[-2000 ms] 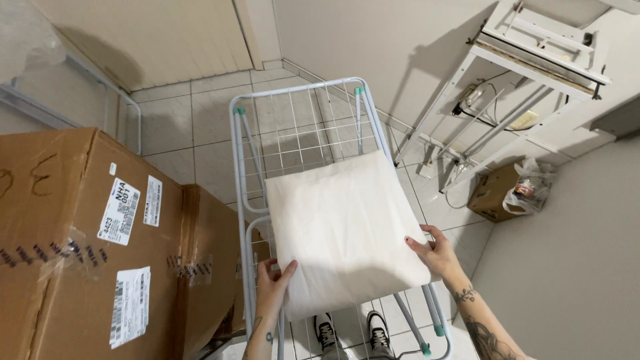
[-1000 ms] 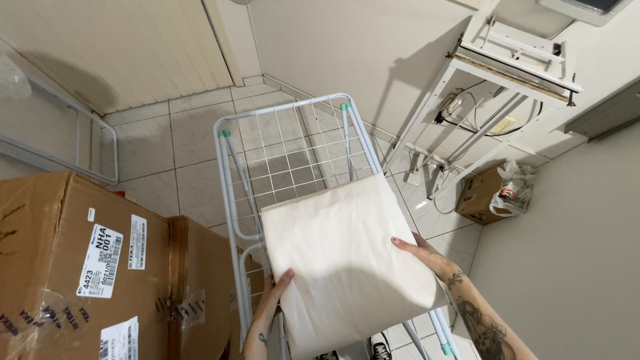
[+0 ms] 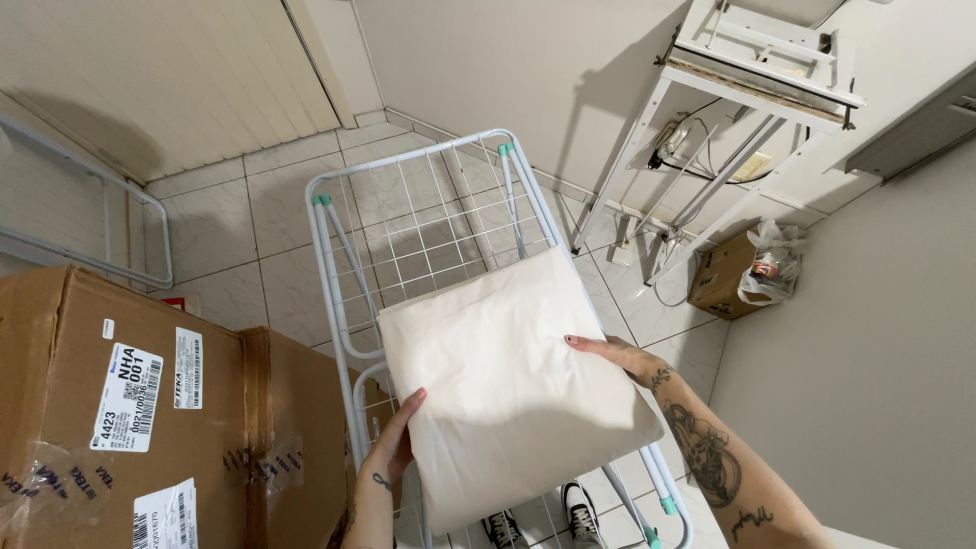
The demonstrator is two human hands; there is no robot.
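Observation:
A folded cream-white cloth (image 3: 518, 389) lies over the near part of a wire drying rack (image 3: 427, 229) with pale blue tubing and green joints. My left hand (image 3: 396, 435) holds the cloth's left edge, thumb on top and the other fingers hidden beside or under it. At the right edge my right hand (image 3: 610, 354) grips the cloth in the same way, its thumb on top and its other fingers out of sight. The cloth covers much of the rack beneath it.
Large cardboard boxes (image 3: 152, 381) with labels stand at the left. A white metal stand (image 3: 755, 99) with cables is at the upper right, near a small cardboard box (image 3: 717, 278) and a plastic bag (image 3: 774, 263). Another tubular frame (image 3: 164, 236) leans at far left. Shoes (image 3: 579, 515) show below.
Both hands keep hold of the cloth's sides. Little else has plainly changed apart from a shift of the view.

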